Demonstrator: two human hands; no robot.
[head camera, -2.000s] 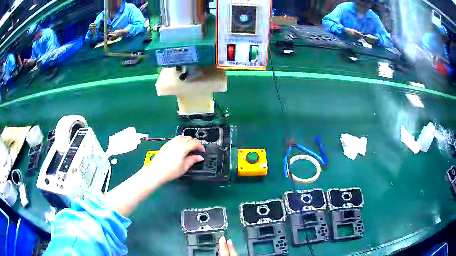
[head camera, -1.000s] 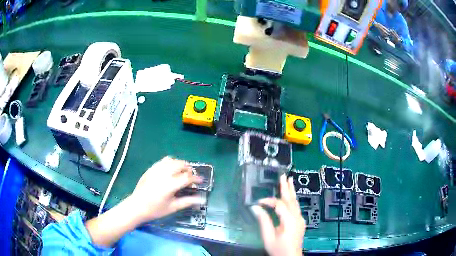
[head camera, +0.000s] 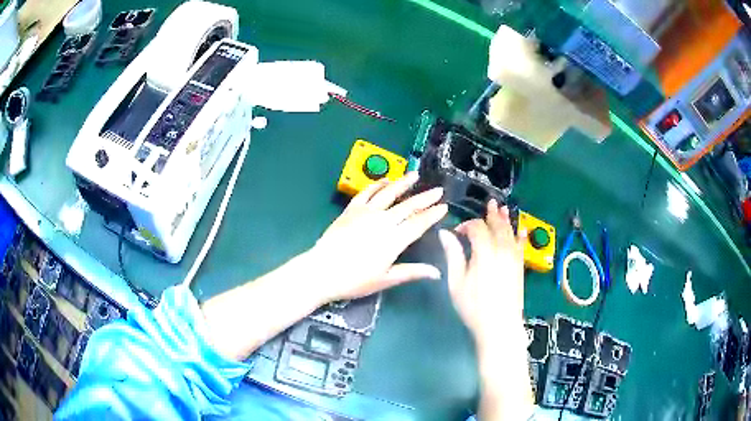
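A black-grey housing (head camera: 478, 164) lies in the black press fixture, its broad end with the lens hole away from me. My left hand (head camera: 375, 242) is flat with fingers apart, its fingertips at the fixture's near left edge. My right hand (head camera: 486, 267) has its fingertips at the housing's near end; its grip is hidden. A second housing (head camera: 317, 353) lies at the bench's front edge, partly under my left forearm.
Yellow button boxes (head camera: 370, 168) flank the fixture. The pale press head (head camera: 539, 94) stands behind it. A white tape dispenser (head camera: 169, 131) is at left, above a tote of housings. Blue cutters, a tape ring (head camera: 580, 278) and more housings (head camera: 568, 370) are at right.
The housing from my right hand is now in the fixture, which stood empty a second ago. Both hands have moved forward to it. The view has turned left.
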